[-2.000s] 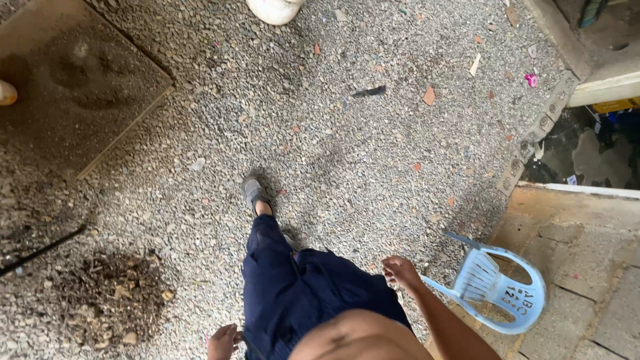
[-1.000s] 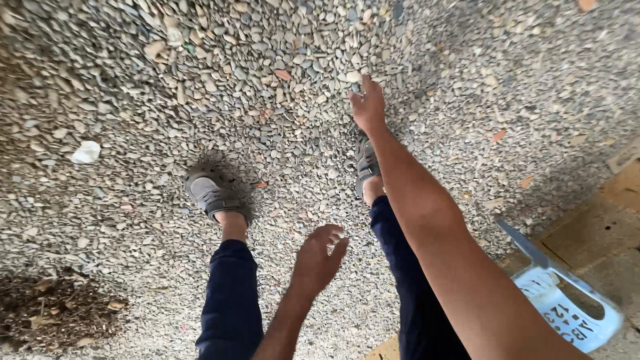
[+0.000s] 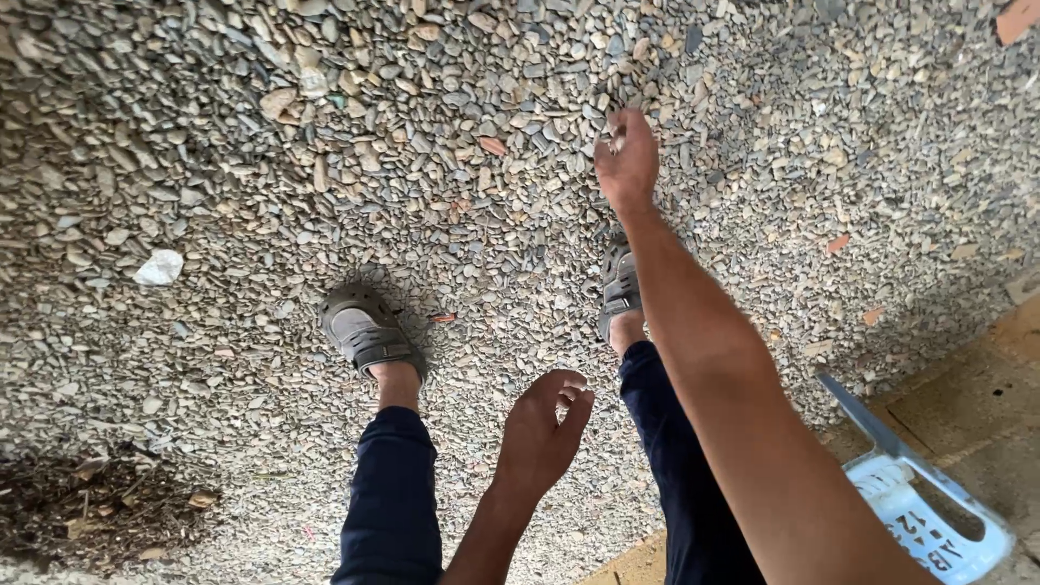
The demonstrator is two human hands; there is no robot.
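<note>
My right hand (image 3: pixel 630 158) reaches out low over the gravel (image 3: pixel 504 252), its fingers curled with the thumb near them. Pale bits show between the fingers; whether they are held pebbles or ground behind is unclear. Below it, between my legs, my left hand (image 3: pixel 546 426) is half curled, thumb toward the fingers. Small pale spots show in its gap, and its palm is hidden. A grey clog (image 3: pixel 370 329) is on my left foot; the other clog (image 3: pixel 619 284) is partly behind my right forearm.
A light blue plastic chair (image 3: pixel 934 516) with cut-out letters and numbers stands at the lower right on paving (image 3: pixel 967 406). A heap of dry debris (image 3: pixel 97 508) lies at the lower left. A white scrap (image 3: pixel 159 267) and reddish fragments, one near the top right (image 3: pixel 1017 22), lie on the gravel.
Two seconds ago I was more upright, both hands beside my body; now both reach forward over the gravel. Since one second ago the hands have barely moved. The view has dropped closer to the ground.
</note>
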